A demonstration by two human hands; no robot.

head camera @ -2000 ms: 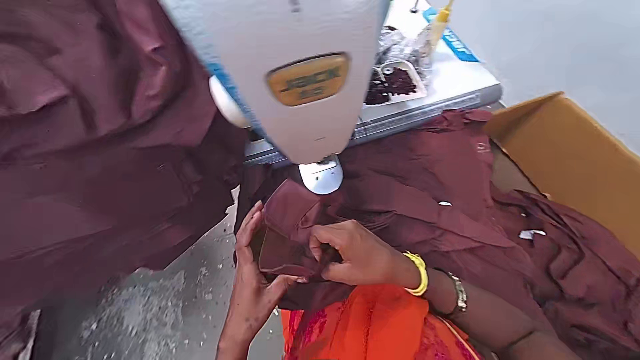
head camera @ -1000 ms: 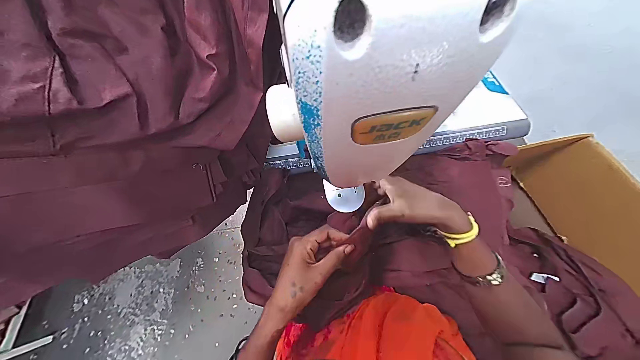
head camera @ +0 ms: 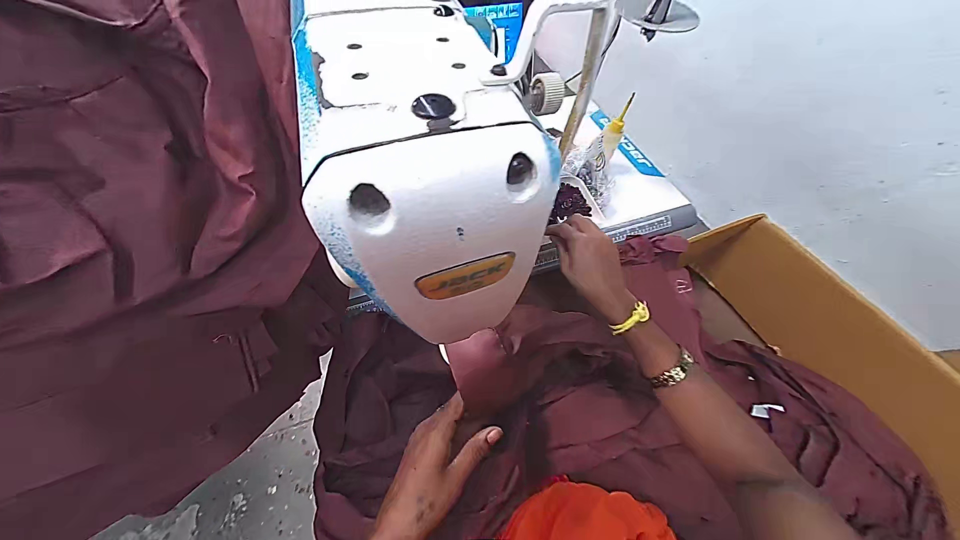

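Note:
Under the head of a white Jack sewing machine [head camera: 439,225] lies a maroon fabric piece [head camera: 484,371], its upper end at the machine's lower tip. My left hand [head camera: 439,465] rests at the lower edge of that piece, thumb apart from the fingers; whether it pinches the cloth is unclear. To the right of the machine head, my right hand [head camera: 589,259] reaches to the front edge of a small white tray [head camera: 592,199] of dark bits. Its fingertips are partly behind the machine, so what they hold cannot be seen. A larger maroon garment [head camera: 622,435] spreads beneath both arms.
Maroon cloth [head camera: 150,262] hangs in a large heap at the left. A cardboard box [head camera: 817,300] stands at the right, with garment folds against it. Behind the tray are a yellow-tipped bottle [head camera: 611,142] and clear plastic. Speckled floor [head camera: 262,465] shows at lower left.
My right hand has left the cloth by the machine's lower tip and moved to the tray. My left hand stays near the cloth, its fingers less bunched. The view has shifted.

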